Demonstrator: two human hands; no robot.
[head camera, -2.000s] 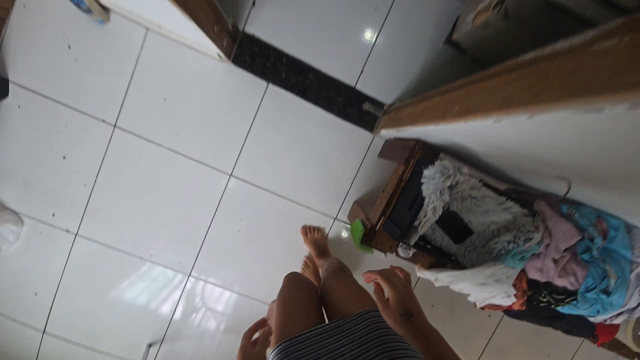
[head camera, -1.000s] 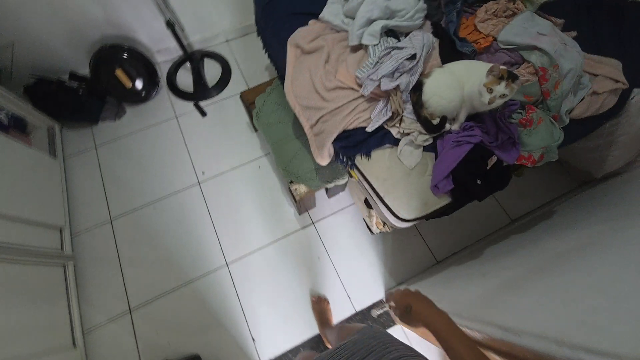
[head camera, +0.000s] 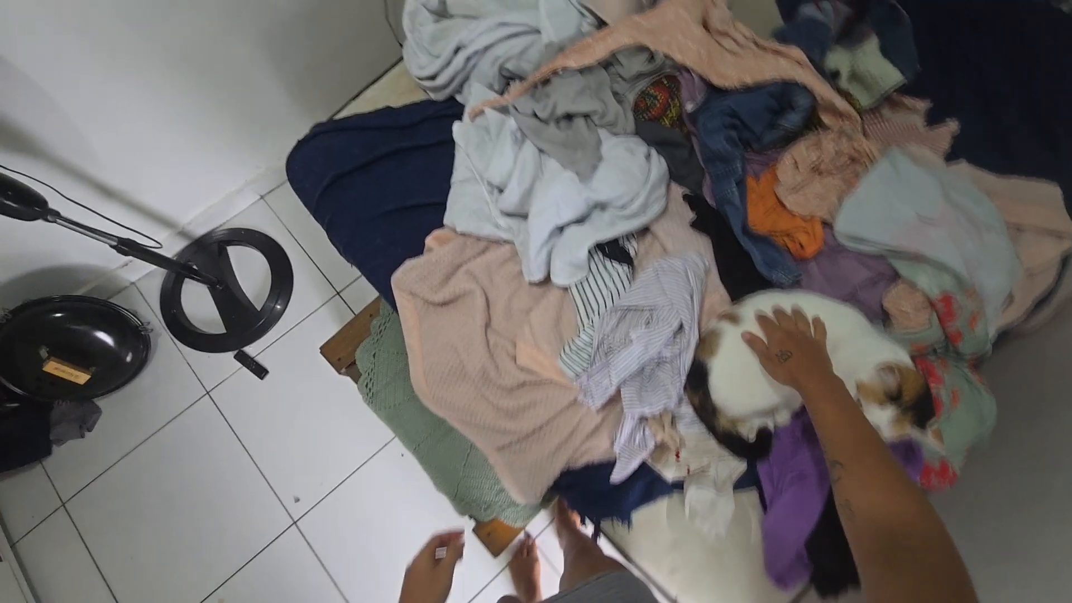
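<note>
My right hand (head camera: 790, 347) rests flat with spread fingers on the back of a white, orange and black cat (head camera: 837, 322). The cat lies curled on a heap of clothes, its head toward the right. A purple cloth (head camera: 787, 502) hangs below it, and a striped shirt (head camera: 662, 322) lies to its left. Low in the view, my left hand (head camera: 434, 565) is partly curled beside the bed corner, with a small white thing at its fingers; whether it is held is unclear.
A pink blanket (head camera: 494, 335) and a green crocheted cloth (head camera: 427, 435) drape over the near side. On the tiled floor at left are a black ring-shaped stand base (head camera: 226, 322), a small black remote (head camera: 251, 364) and a black pan (head camera: 100, 335). A white wall rises behind.
The view has come close to the clothes heap. My right hand, low in the view and away from the cat a second ago, is now on its back. The cat's head has lowered.
</note>
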